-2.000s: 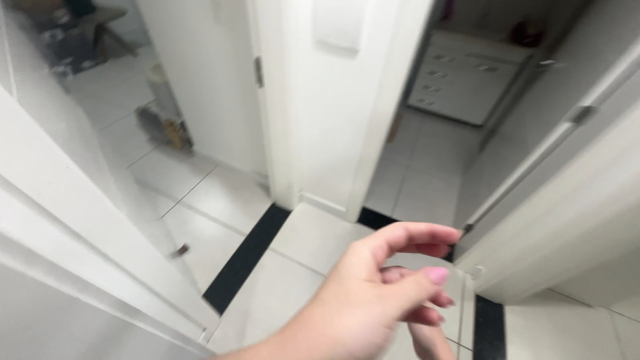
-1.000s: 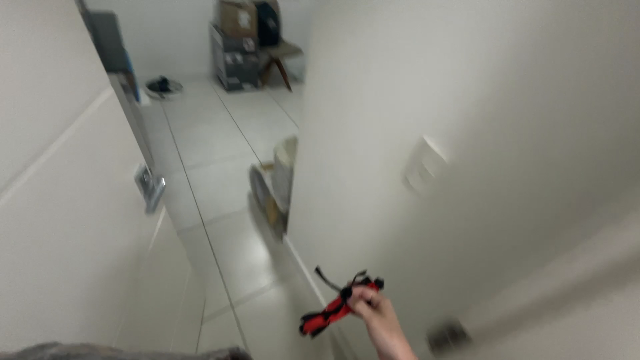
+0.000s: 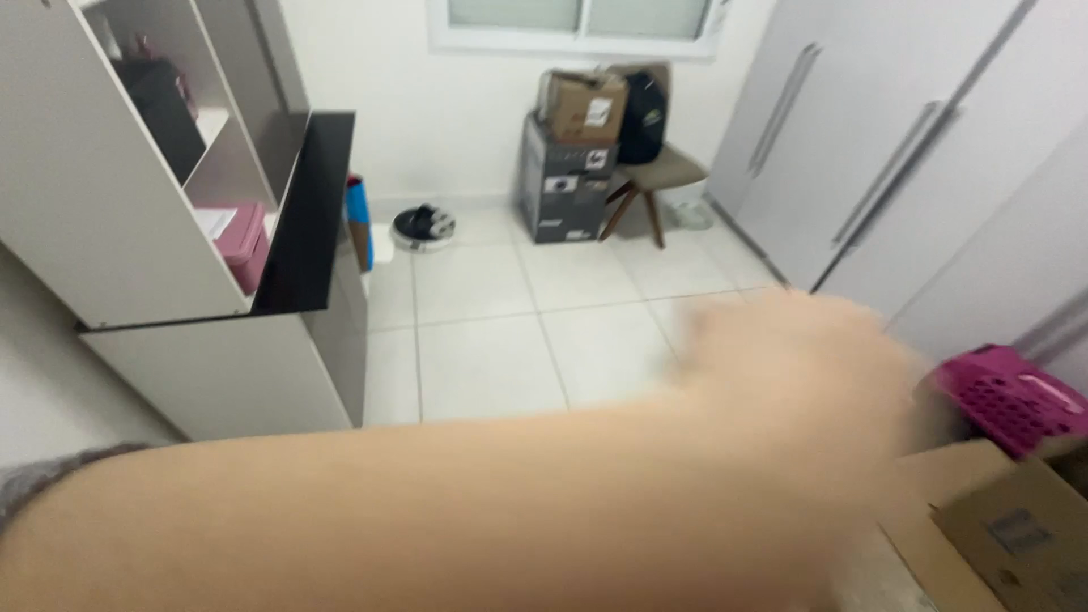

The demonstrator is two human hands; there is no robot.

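My left forearm stretches across the bottom of the view from the left edge. My left hand (image 3: 790, 365) is at its end, right of centre, strongly blurred; its fingers look curled, but whether it holds anything cannot be told. It appears in front of the white tiled floor (image 3: 476, 361), left of a magenta perforated plastic basket (image 3: 1011, 395) and above an open cardboard box (image 3: 1020, 527). My right hand is out of view.
A shelf unit with a black top (image 3: 306, 212) and a pink box (image 3: 245, 246) stands left. Ahead are a robot vacuum (image 3: 423, 226), stacked boxes (image 3: 565, 191) and a chair (image 3: 667, 168) with a dark backpack (image 3: 643, 119). White wardrobe doors (image 3: 858, 127) line the right.
The view has moved from the doorway into the room. My left forearm now crosses the view. The hand with the red and black item, seen a second ago, is out of view.
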